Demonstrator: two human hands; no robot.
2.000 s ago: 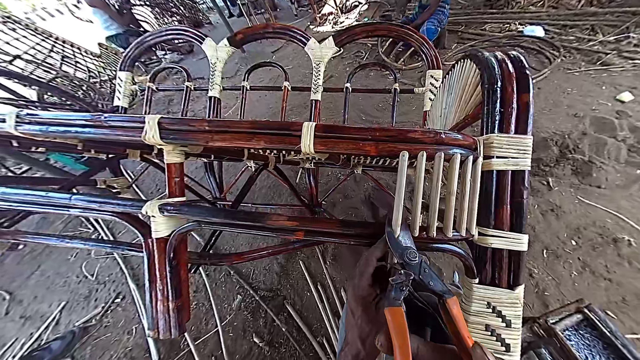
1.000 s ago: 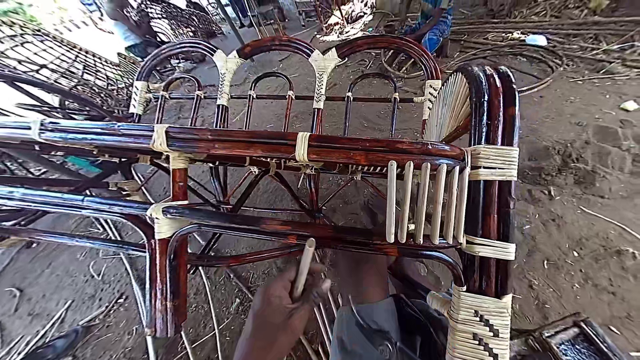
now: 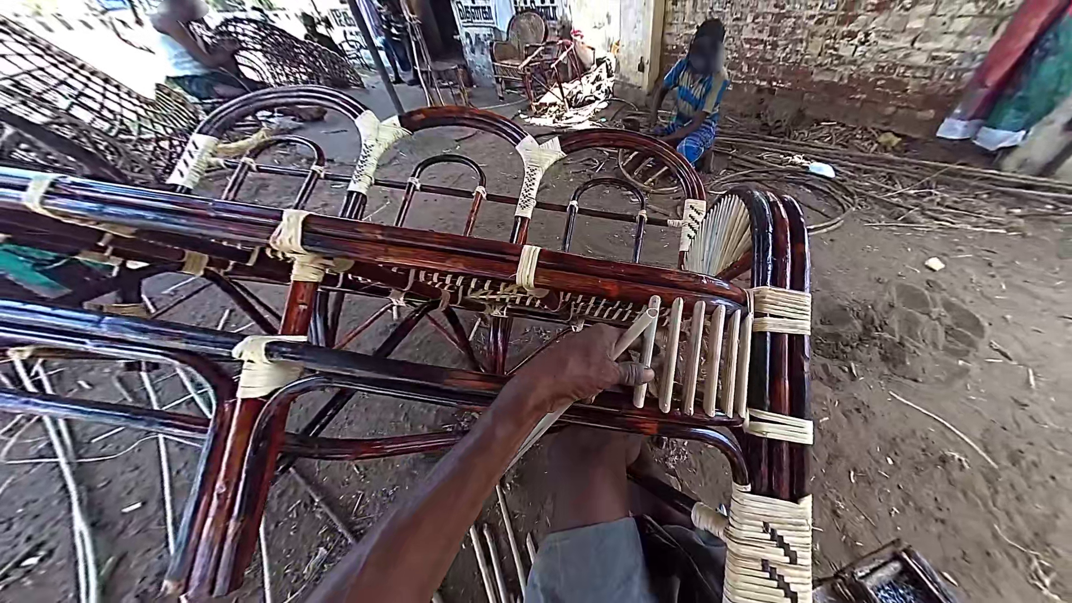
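Note:
My left hand (image 3: 590, 364) reaches in from the lower left. It is closed around a pale peeled cane stick (image 3: 635, 333), which slants up to the right. The stick's upper end touches or overlaps the leftmost of several short upright sticks (image 3: 693, 356). These stand side by side across the dark cane rails of a glossy red-brown cane furniture frame (image 3: 469, 264). Pale strip bindings (image 3: 780, 311) wrap the joints of the frame. The stick's lower part passes behind my wrist and forearm. My right hand is out of view.
Two people (image 3: 695, 92) (image 3: 188, 50) sit in the background. Long canes (image 3: 921, 167) lie on the ground near the brick wall. A dark container (image 3: 888, 578) stands at the bottom right. Loose sticks (image 3: 494, 561) lie below the frame, beside my leg (image 3: 590, 494).
The pliers with orange handles, seen two seconds ago, are out of view. My left hand has moved up and right with the stick, from below the lower rail to the row. The view has tilted upward.

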